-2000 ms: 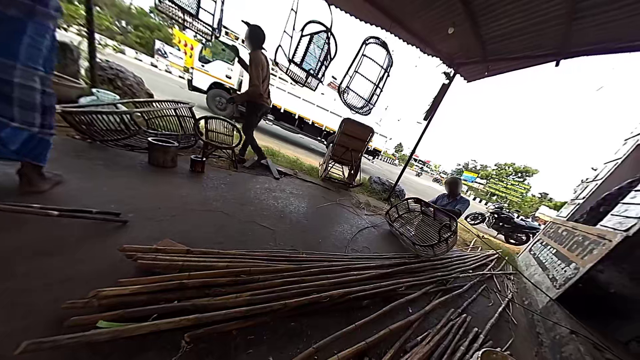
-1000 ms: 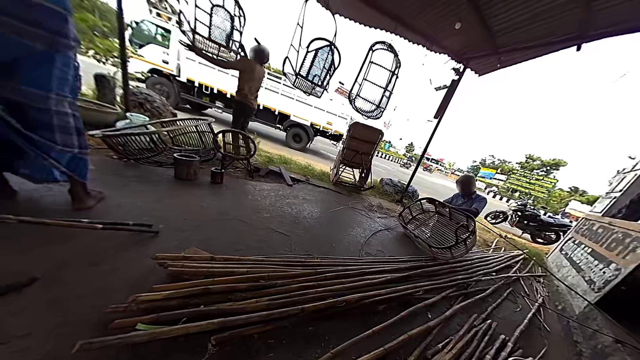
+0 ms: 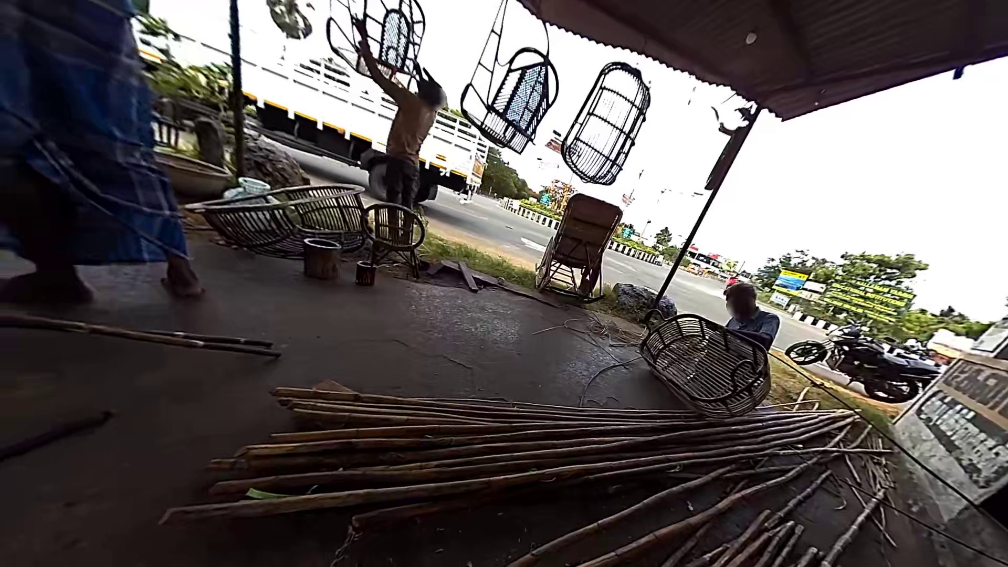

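Neither my left hand nor my right hand shows in the head view. Nearest to me, a spread of long cane poles [image 3: 504, 465] lies on the dark floor, with shorter cane pieces [image 3: 756, 539] at the lower right. Beyond the poles' far end, a seated person [image 3: 754, 324] is behind a tilted oval cane basket frame [image 3: 705, 366]. Further back, another person [image 3: 409, 126] stands with raised arms at a hanging cane swing chair [image 3: 390, 39]. A second swing chair [image 3: 516, 98] and an oval cane frame [image 3: 606, 122] hang beside it.
A person in a blue checked wrap [image 3: 94, 150] stands barefoot at the left, near thin poles [image 3: 142, 335]. Large cane frames [image 3: 283, 216], a brown pot [image 3: 321, 258] and a cane rocking chair [image 3: 581, 248] line the roadside edge. A motorcycle [image 3: 862, 362] stands at right; a truck [image 3: 331, 110] is behind.
The standing person has moved to the swing chair at the back and raised both arms to it. The truck has moved along the road. The view has shifted somewhat.
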